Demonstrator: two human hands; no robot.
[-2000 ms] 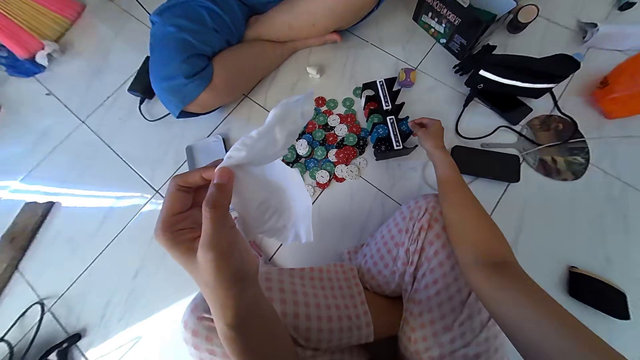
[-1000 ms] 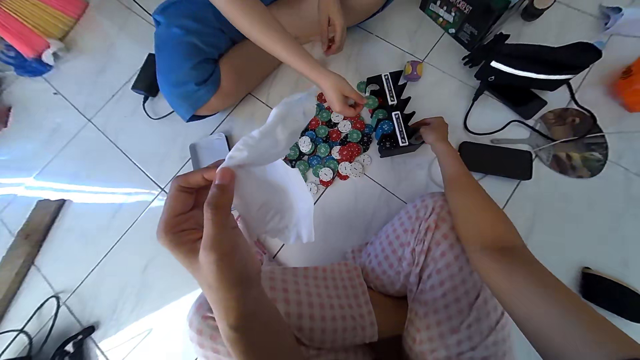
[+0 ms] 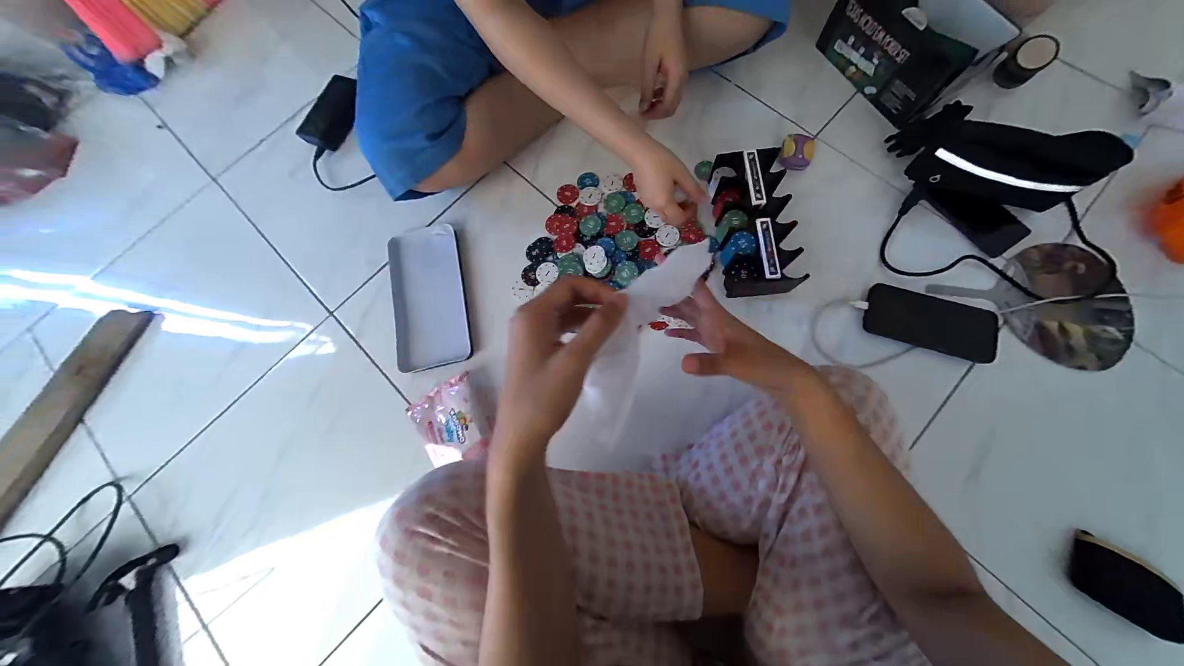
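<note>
My left hand [image 3: 560, 347] pinches a white wipe [image 3: 615, 370] between thumb and fingers, and the wipe hangs in front of my lap. Beside its right edge is my right hand [image 3: 726, 342], fingers spread; whether its fingertips touch the wipe cannot be told. Beyond both hands lies a pile of poker chips [image 3: 592, 227] in red, green, blue, black and white. A black chip rack [image 3: 782, 227] with some chips in its slots stands right of the pile. The hand of another person [image 3: 666, 185] reaches down at the pile's right side, next to the rack.
A grey tray [image 3: 430, 301] and a pink wipes packet [image 3: 447, 414] lie left of my hands. To the right are a black phone [image 3: 930, 322], a round fan [image 3: 1073, 305], a black pouch [image 3: 1017, 165] and cables. A poker set box [image 3: 893, 55] stands at the back; a wooden plank [image 3: 69, 398] lies far left.
My right hand has left the chip rack and come over beside the wipe. My left hand has moved right with the wipe, uncovering the grey tray. The other person's arm, absent at first, now reaches in.
</note>
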